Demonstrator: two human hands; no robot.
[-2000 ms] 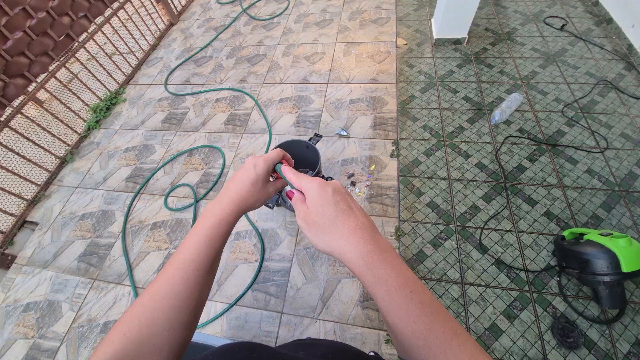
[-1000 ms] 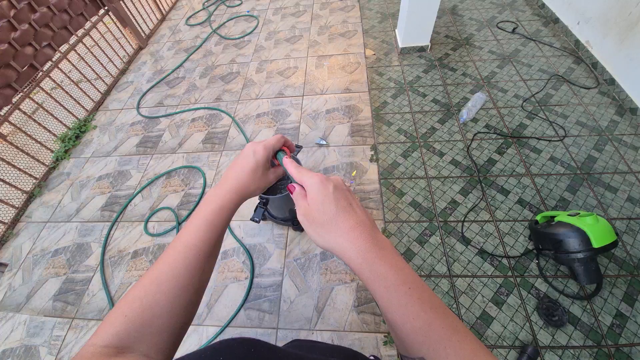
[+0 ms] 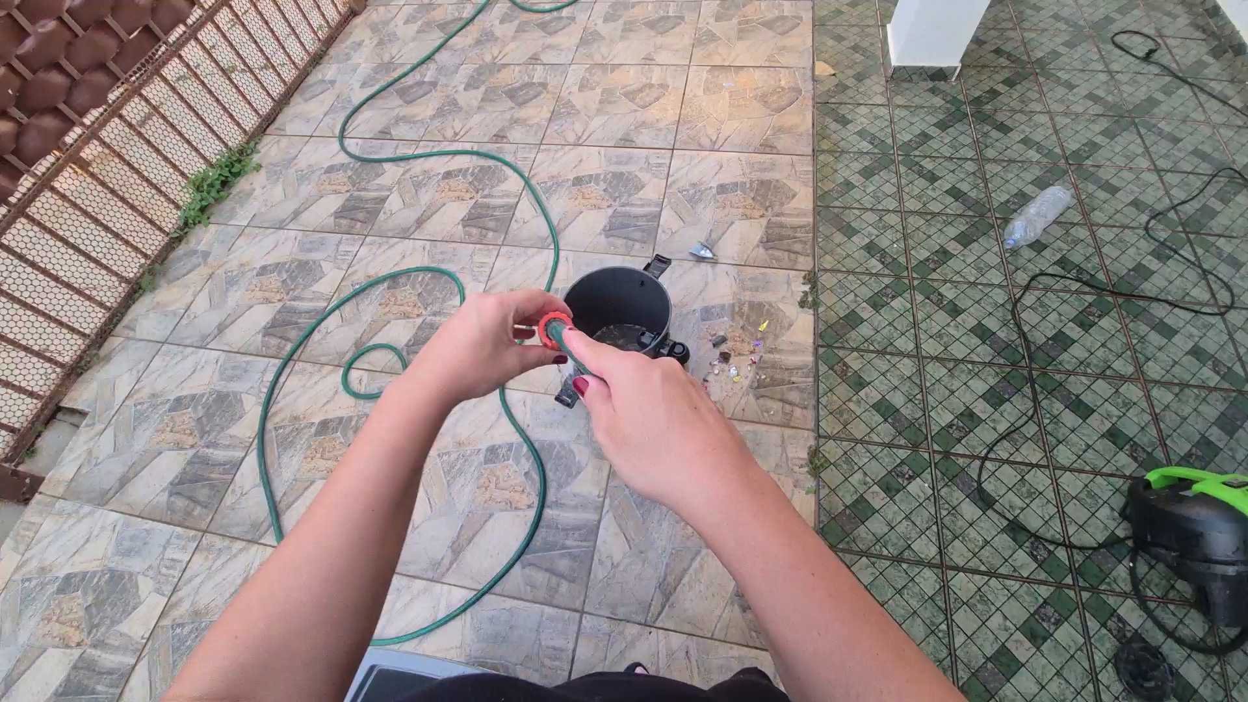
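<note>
My left hand [image 3: 492, 341] pinches the red collar [image 3: 554, 330] at the end of a green garden hose. My right hand [image 3: 658, 414] grips the green hose [image 3: 569, 353] just behind that collar. Both hands are close together over the near left side of an open black round container [image 3: 620, 294], which stands on the tiles with latches at its rim. Its lower part is partly hidden by my right hand. The rest of the green hose lies in curves on the floor to the left.
Small scattered debris [image 3: 733, 363] lies right of the container. A clear plastic bottle [image 3: 1039, 216], a black cable [image 3: 1019, 336] and a green and black vacuum head [image 3: 1189, 531] lie on the green tiles. A white pillar [image 3: 934, 39] stands at the back; a metal railing [image 3: 166, 161] runs along the left.
Both hands stay at the hose end. The container's opening, largely covered by the hands one second ago, shows more plainly now.
</note>
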